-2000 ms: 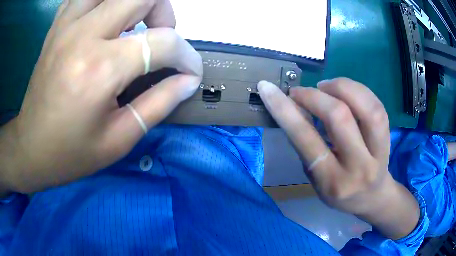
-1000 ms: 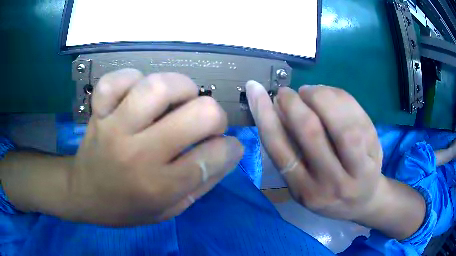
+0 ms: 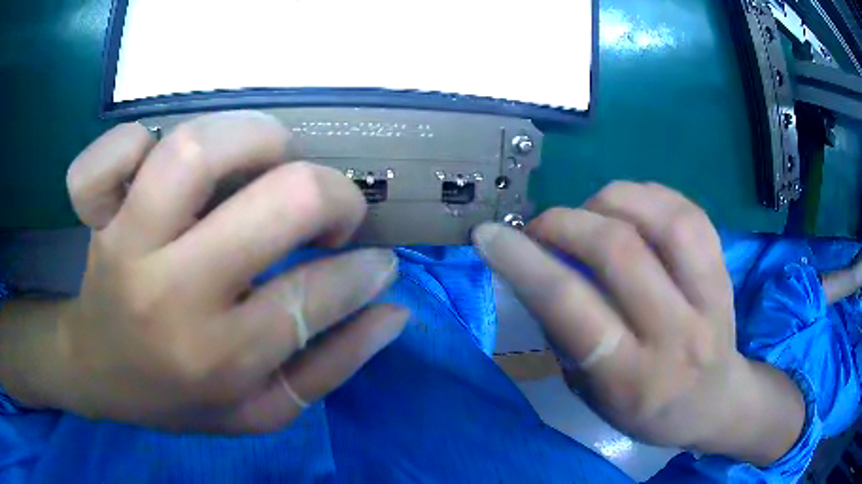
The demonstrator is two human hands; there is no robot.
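The assembly fixture (image 3: 406,222), a grey-brown metal bar, lies across the bench's front edge. Two dark pockets show on its right half, with shiny metal points at their far edges. My left hand (image 3: 217,284) is over the fixture's left half and hides it. Its thumb and forefinger, with pale finger cots, are apart, and no part shows between them. My right hand (image 3: 633,312) is at the fixture's front right corner, its cotted forefinger tip at the front edge near a screw. Its thumb is hidden, so I cannot tell whether it holds the bar.
A bright white rectangle (image 3: 350,47) with a dark frame lies beyond the fixture on the green mat (image 3: 652,123). A dark metal rail (image 3: 775,113) with screws stands at the right. Another person's blue sleeve (image 3: 832,331) shows at the right edge.
My left hand has come off the pocket area and its thumb and forefinger have parted. My right forefinger has slid from beside the right pocket to the front edge. More of the fixture's right end shows.
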